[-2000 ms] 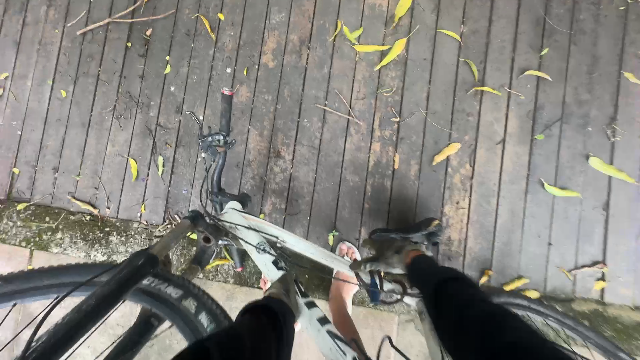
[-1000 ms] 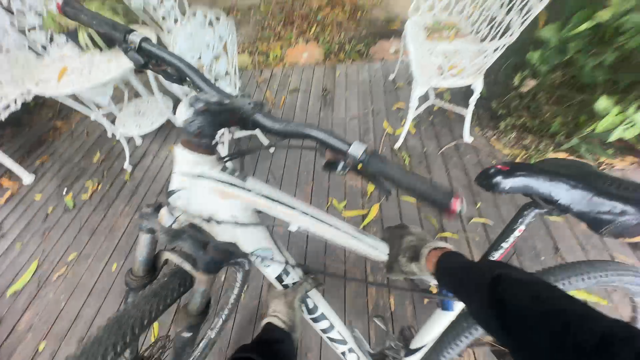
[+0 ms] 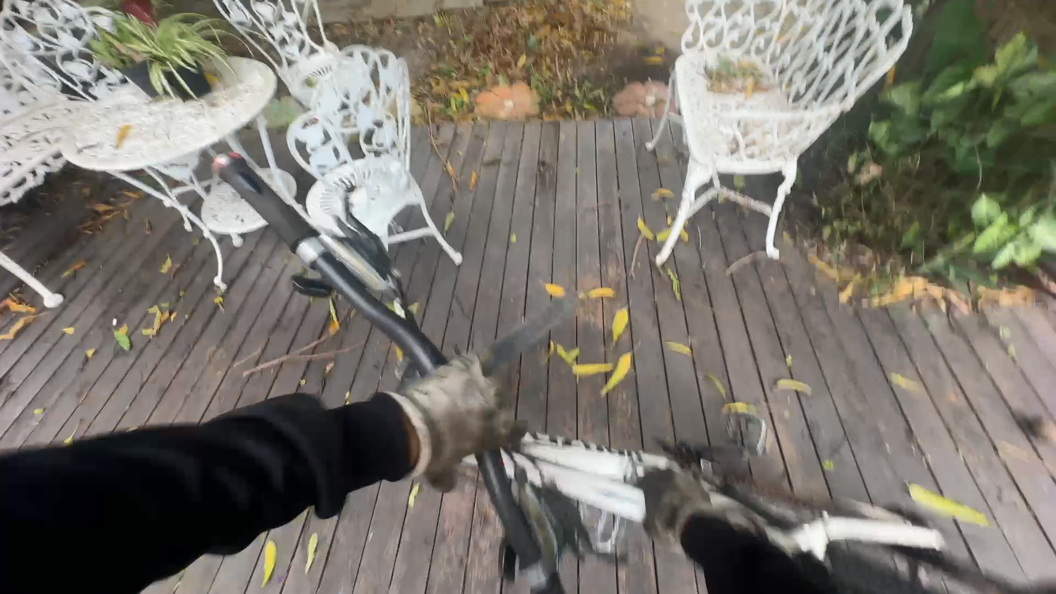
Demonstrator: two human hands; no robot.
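Observation:
My left hand (image 3: 458, 412), in a worn light glove, is closed around the middle of a bicycle's black handlebar (image 3: 363, 301), near the stem. The bar slants from upper left to bottom centre, its grip (image 3: 262, 200) with a red end at the upper left. My right hand (image 3: 681, 503), gloved too, grips the white bicycle frame (image 3: 590, 478) further right. A brake lever (image 3: 371, 252) is beside the bar. The rear part of the bicycle at lower right is blurred, and the wheels cannot be made out clearly.
The floor is wooden decking (image 3: 577, 247) with scattered yellow leaves (image 3: 617, 373). At the upper left stand a white metal table (image 3: 239, 91) with a potted plant (image 3: 169, 62) and white chairs (image 3: 371, 186). Another white chair (image 3: 742, 132) is at the upper right, beside green shrubs (image 3: 965, 148).
My left hand has moved from the lower frame to the middle of the handlebar. The bicycle has turned and now lies across the decking view. My right hand is still on the frame.

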